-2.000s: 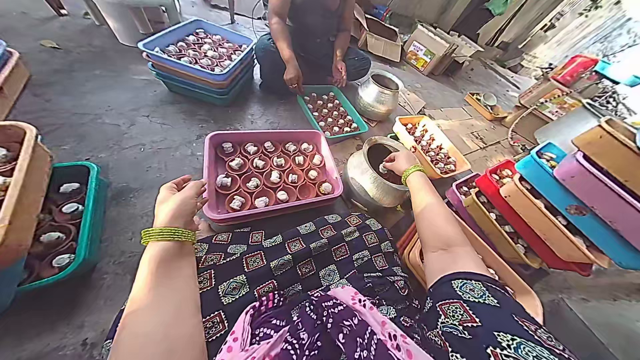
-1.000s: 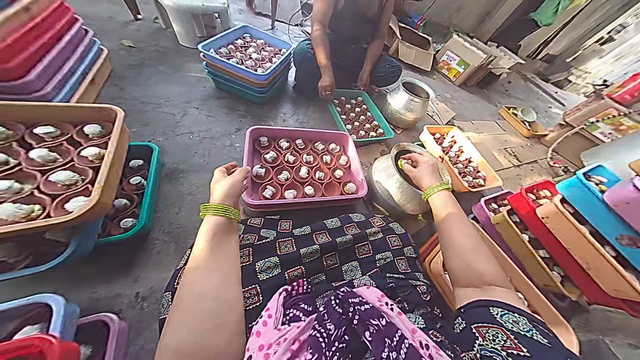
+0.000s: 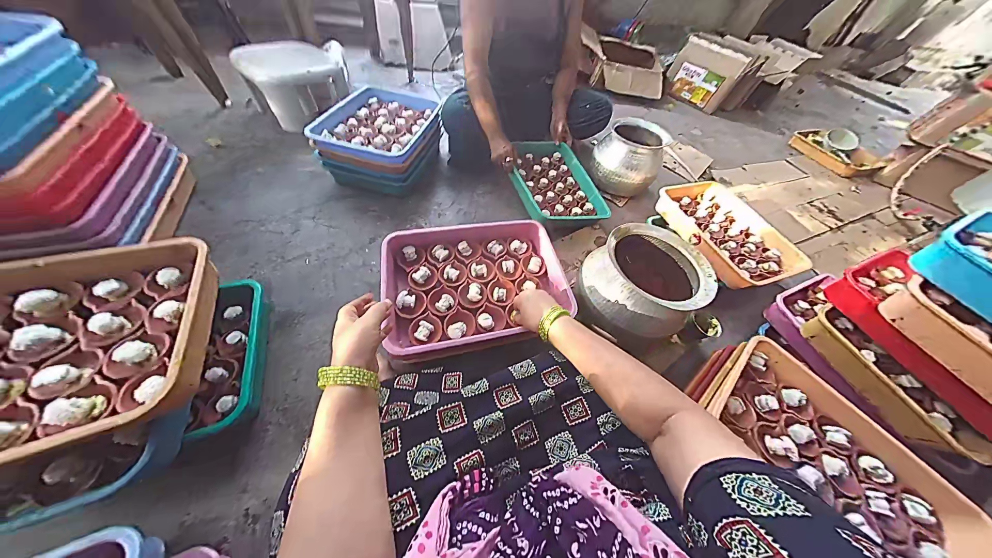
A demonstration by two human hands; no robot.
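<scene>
A pink plastic tray (image 3: pixel 394 341) rests before my lap, filled with rows of small clay cups, most topped with a white lump (image 3: pixel 456 330). My left hand (image 3: pixel 361 329) is at the tray's left edge, fingers partly curled, with nothing seen in it. Over the tray's lower right corner is my right hand (image 3: pixel 535 308), fingertips down at a clay cup; whether they hold anything cannot be told. Just right of the tray stands a round metal pot (image 3: pixel 620 298) with dark contents.
Stacked filled trays stand on the left (image 3: pixel 203 310) and right (image 3: pixel 899 372). Across from me a seated person's hands are at a green tray (image 3: pixel 601 203), beside a second metal pot (image 3: pixel 629 167). A yellow tray (image 3: pixel 790 256) of cups lies beyond the near pot.
My right hand has moved left from the mouth of the near pot to the pink tray's lower right corner. My left hand stays by the tray's left edge. The view has swung left.
</scene>
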